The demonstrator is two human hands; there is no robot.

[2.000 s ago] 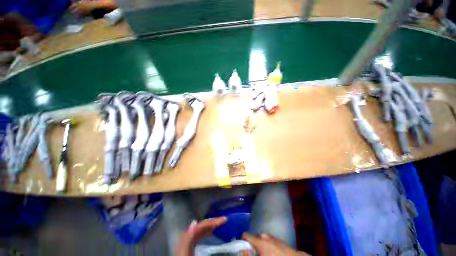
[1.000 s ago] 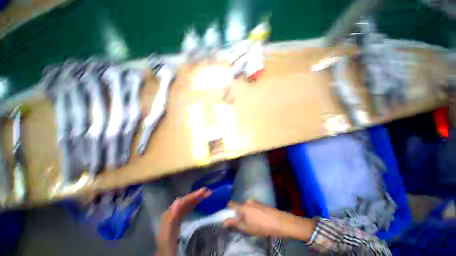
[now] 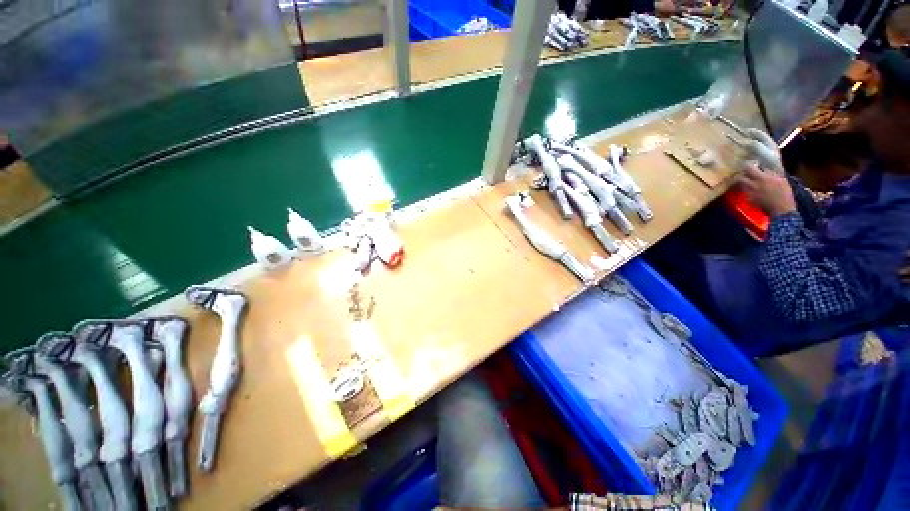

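Note:
Neither of my hands is in view; only a strip of checked sleeve (image 3: 639, 503) shows at the bottom edge. A small-parts holder (image 3: 357, 393) with an oval light piece lies at the bench edge between yellow tape strips (image 3: 319, 399). Several pale grey handle bodies (image 3: 112, 399) lie side by side at the left, looped heads away from me. One more handle body (image 3: 224, 364) lies apart, right of them. Tiny brown bits (image 3: 360, 301) lie mid-bench, behind the holder.
Two white bottles (image 3: 268, 248) and small fittings (image 3: 375, 240) stand at the bench back. More handles (image 3: 589, 190) are piled at right. A blue bin (image 3: 599, 419) holds flat grey pieces (image 3: 703, 444). A person (image 3: 808, 259) works at far right. A pale post (image 3: 519, 95) rises beyond the bench.
The view has swung right, bringing the person into sight. Both hands, earlier low over the lap with a white-grey thing, have left the picture. The mallet at left is out of view.

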